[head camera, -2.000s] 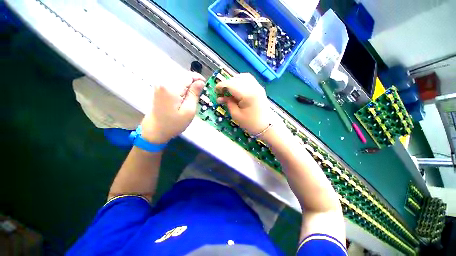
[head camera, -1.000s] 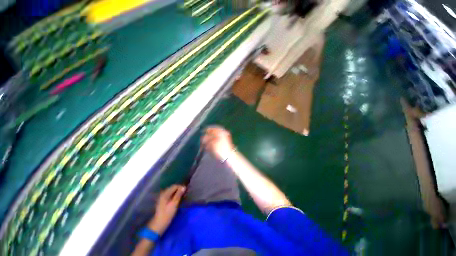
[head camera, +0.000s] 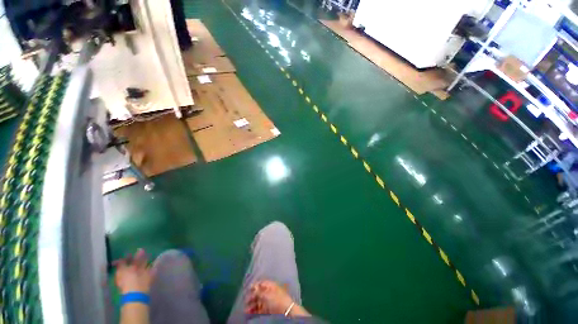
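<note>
Green populated circuit boards (head camera: 22, 171) with yellow blocks lie in a line along the far left. The pale metal conveyor rail (head camera: 56, 190) runs beside them. My left hand (head camera: 132, 272), with a blue wrist band, hangs low beside the conveyor's side, fingers apart and empty. My right hand (head camera: 265, 297), with a thin bracelet, is in front of my right thigh at the bottom edge. Its fingers are curled and blurred, and I cannot tell whether it holds anything. Neither hand touches the boards.
A cream cabinet (head camera: 142, 66) stands ahead on the left, with flattened cardboard (head camera: 231, 117) on the green floor beside it. Yellow-black tape (head camera: 380, 181) crosses the floor. A white cabinet (head camera: 405, 28) and metal shelving (head camera: 485, 47) stand at the right. Cardboard (head camera: 491, 316) lies bottom right.
Two seconds ago both hands were at a board on the conveyor. The view has swung to the aisle, and the boards are now at the far left. My hands are down by my legs.
</note>
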